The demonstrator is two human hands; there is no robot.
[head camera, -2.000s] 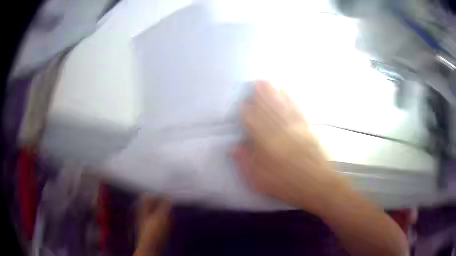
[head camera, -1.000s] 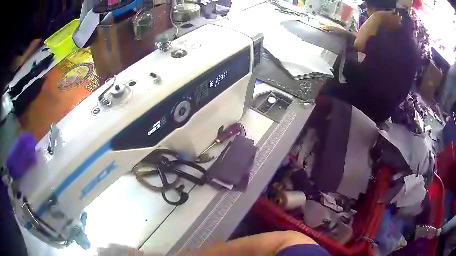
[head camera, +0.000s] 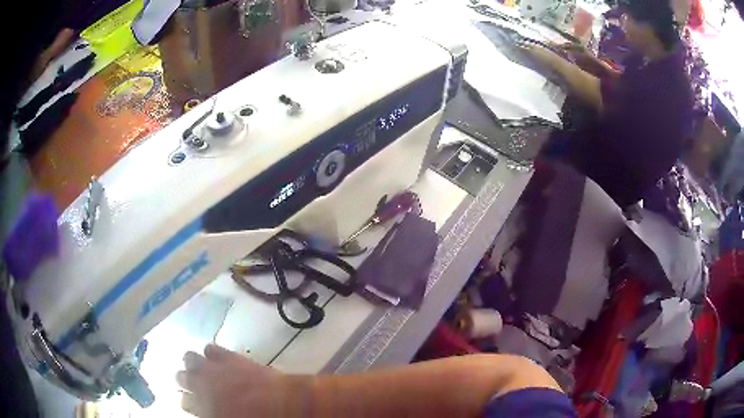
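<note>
My right hand (head camera: 224, 384) is low in the head view, right of the needle area of the white sewing machine (head camera: 269, 155). Its fingers point left and up, over the brightly lit bed. Glare and the picture's bottom edge hide what lies under it, so I cannot tell if it grips anything. A pale, washed-out patch, possibly cloth (head camera: 196, 314), shows just above the hand. My left hand is not in view.
Black-handled scissors (head camera: 298, 277), a reddish-handled tool (head camera: 396, 208) and a folded dark purple piece (head camera: 400, 261) lie beside the machine arm. A red crate (head camera: 624, 322) holds cloth pieces at right. A person (head camera: 644, 114) works behind it.
The view has swung from the pale cloth to the machine and then shifted slightly. My right hand now shows more fully near the needle area; my left hand has gone out of view.
</note>
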